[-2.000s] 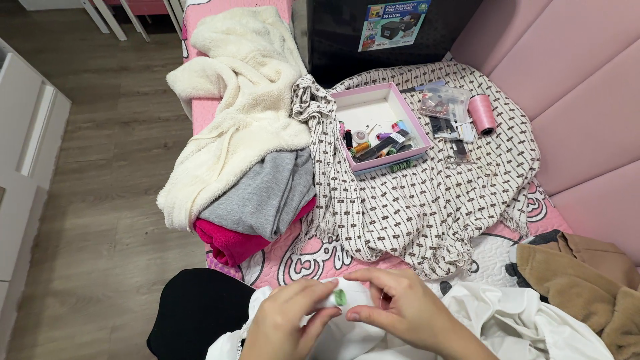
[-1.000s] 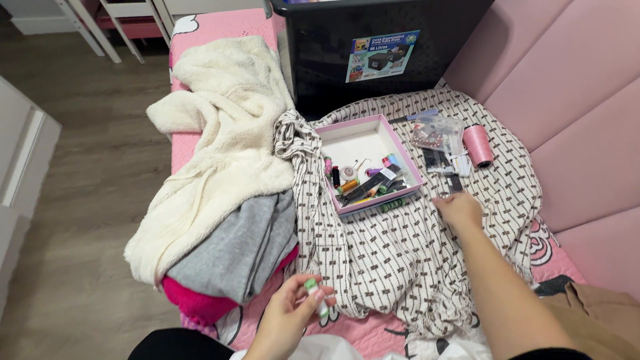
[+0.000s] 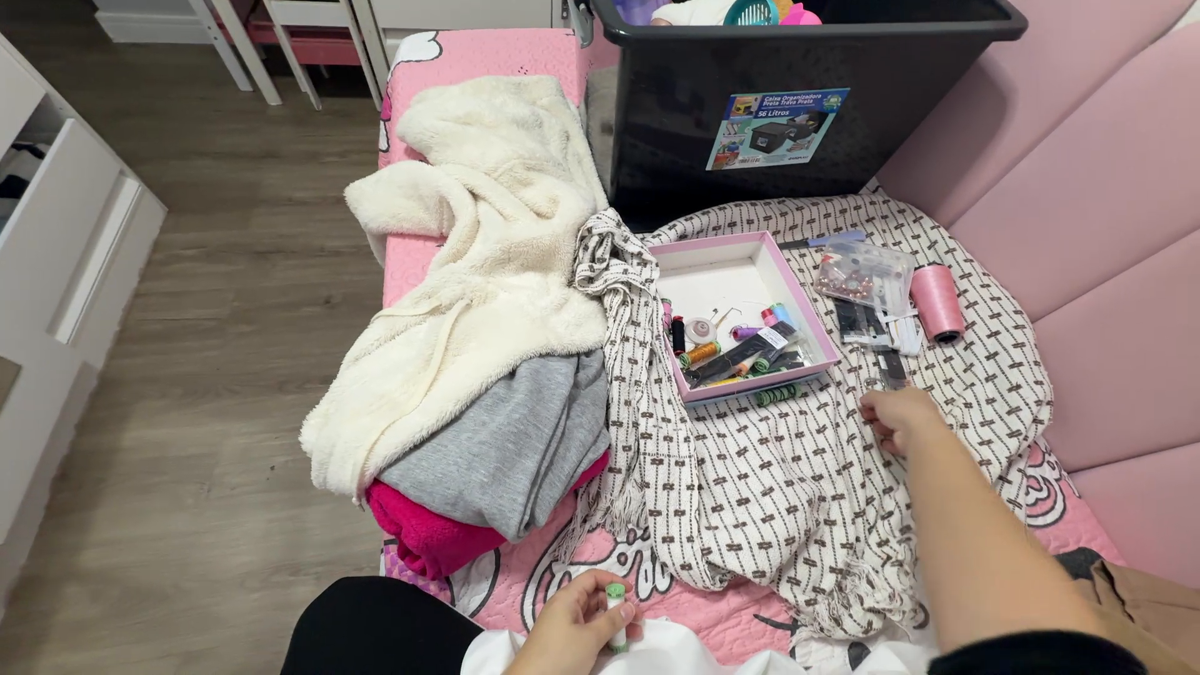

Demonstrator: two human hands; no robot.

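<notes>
My left hand holds a small thread spool with green ends and white thread, upright between thumb and fingers, above white fabric on my lap. My right hand reaches down on the patterned throw, its fingers at a dark, flat item in clear plastic; whether they grip it is hidden. To the left of that hand stands a pink-edged box with several thread spools and a black zipper-like strip in a packet. Beyond the hand lie a clear case of pins and a pink thread cone.
A black storage bin stands at the back. Cream fleece, grey cloth and magenta fabric are piled on the left. The fringed throw covers the pink bedding. A padded pink headboard is on the right, brown fabric below it.
Two seconds ago both hands were together at the spool over the white fabric. My right hand has since moved away to the small items right of the box; my left hand kept the spool.
</notes>
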